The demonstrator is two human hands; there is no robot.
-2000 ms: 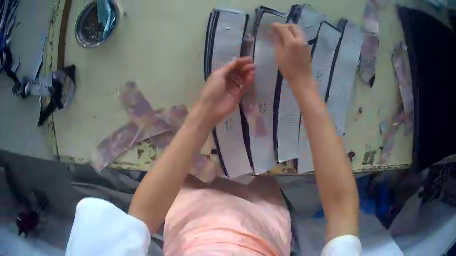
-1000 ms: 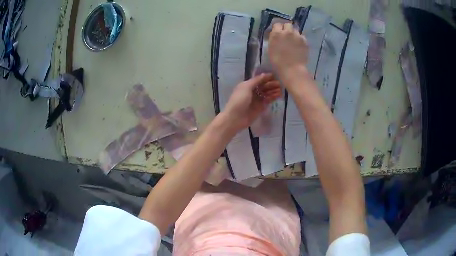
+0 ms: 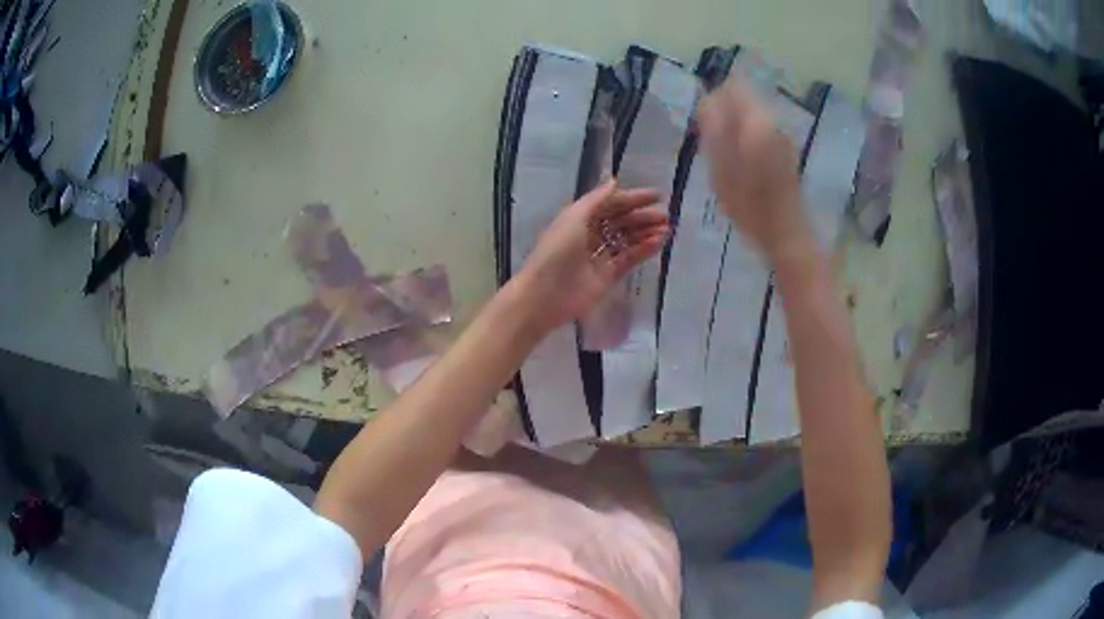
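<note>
Curved bands topped with white paper (image 3: 551, 181) lie side by side in dark-edged stacks on the table. My left hand (image 3: 597, 252) is palm up over the left stacks, fingers half curled, with small shiny pieces, apparently pins, lying in it. My right hand (image 3: 753, 157) is blurred above the upper part of the middle-right stacks; whether it holds anything cannot be told. A pinkish strip (image 3: 609, 317) lies partly under my left hand, between and over the left stacks.
A round dish (image 3: 246, 58) with a blue-green thing in it stands upper left. Purple-spotted strips (image 3: 321, 317) cross at the front left. A tangled dark-and-white strip (image 3: 151, 215) lies farther left. Pinkish strips (image 3: 887, 115) and a dark panel (image 3: 1029, 254) lie right. The table edge (image 3: 260, 405) is worn.
My right hand has moved right from the second stack and is blurred. My left hand stays over the left stacks, its fingers now spread a little more. The whole view has shifted slightly.
</note>
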